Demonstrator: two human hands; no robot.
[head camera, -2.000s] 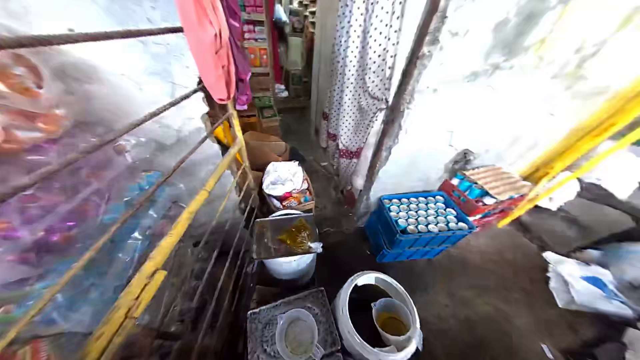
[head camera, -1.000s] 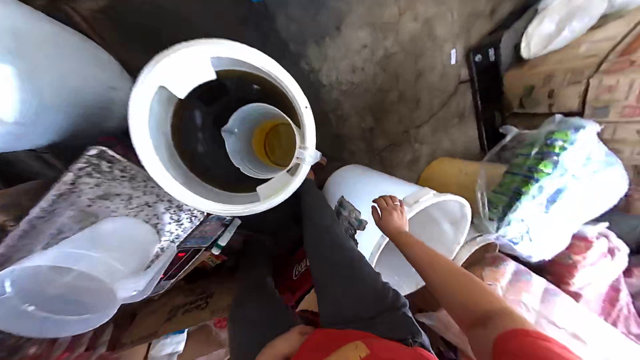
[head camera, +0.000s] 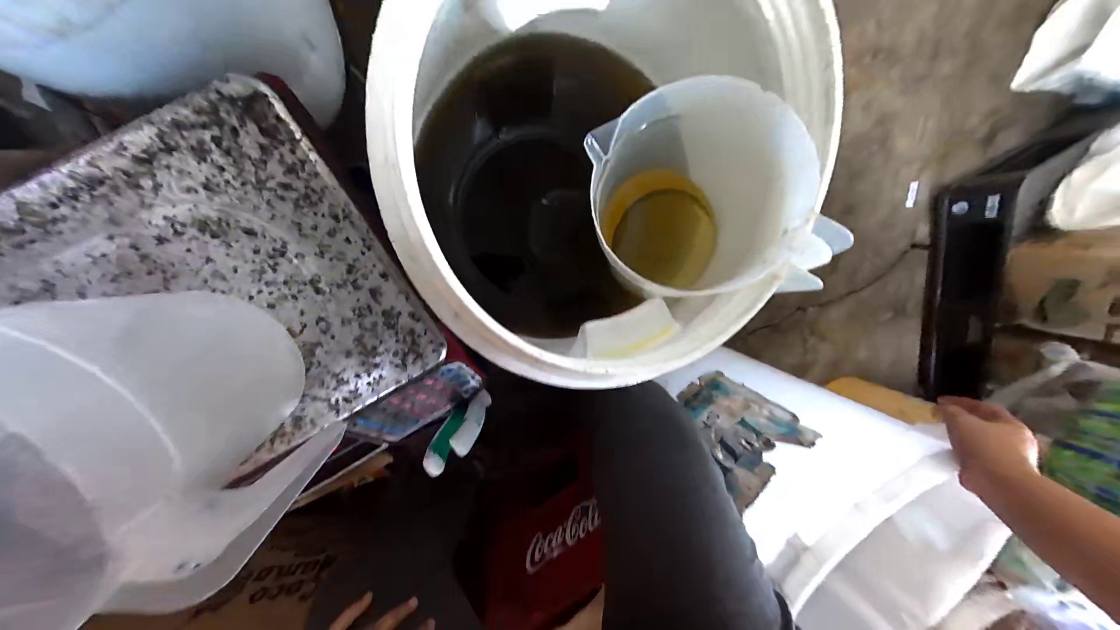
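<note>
A translucent plastic measuring jug (head camera: 709, 184) with yellow liquid at its bottom hangs or rests inside a large white bucket (head camera: 604, 372) holding dark liquid. My right hand (head camera: 989, 442) is at the right, near the rim of a white plastic bucket (head camera: 840, 455) lying on its side; whether it grips anything is unclear. Only the fingertips of my left hand (head camera: 381, 615) show at the bottom edge, low by my leg, and what they touch is hidden. At the left, a second translucent jug (head camera: 149, 394) lies over a speckled tray (head camera: 236, 201).
A red Coca-Cola crate or box (head camera: 551, 542) stands by my leg. A cardboard box (head camera: 262, 569) lies at lower left. At the right are a black rectangular object (head camera: 967, 289), bagged green goods (head camera: 1085, 446) and a yellow container (head camera: 879, 400). A large pale container (head camera: 175, 44) is at upper left.
The view has moved closer to the bucket with dark liquid. My right hand, earlier spread over the lying bucket's side near its rim, is now at the rim's far side. Left fingertips have appeared.
</note>
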